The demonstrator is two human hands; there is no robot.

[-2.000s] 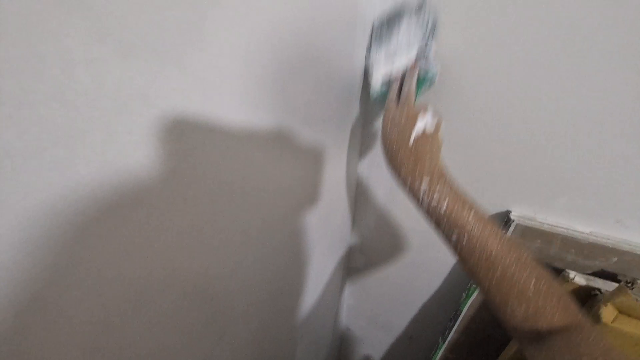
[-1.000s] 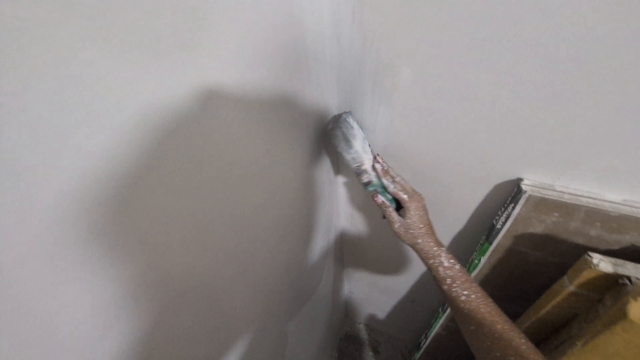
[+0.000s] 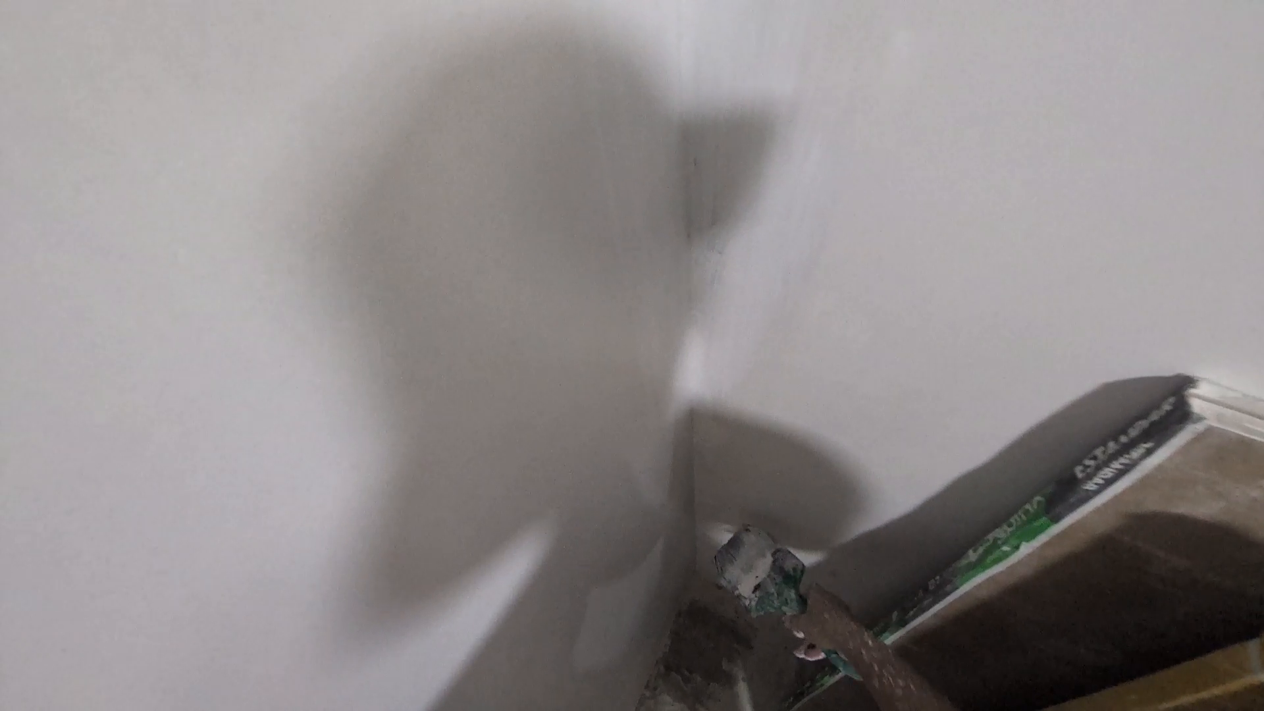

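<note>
Low in the picture, right of centre, my right hand (image 3: 825, 632) is closed around a paintbrush (image 3: 758, 571) with a green handle part and a head smeared with white paint. The brush is near the foot of the wall corner (image 3: 691, 326); whether it touches the wall I cannot tell. White specks dot the forearm. Whitish strokes show on the right wall (image 3: 790, 217) beside the corner. A large shadow falls across both walls. My left hand is out of view.
At the lower right a stack of boards (image 3: 1175, 494) leans by the wall, with a green and black printed edge strip (image 3: 1027, 523). Below it lies a yellowish piece (image 3: 1175, 681). Dark, rough debris or flooring (image 3: 701, 652) shows at the corner's foot.
My right hand has moved down along the corner with the brush, from high on the wall to near its foot. The shadow on the walls has changed shape.
</note>
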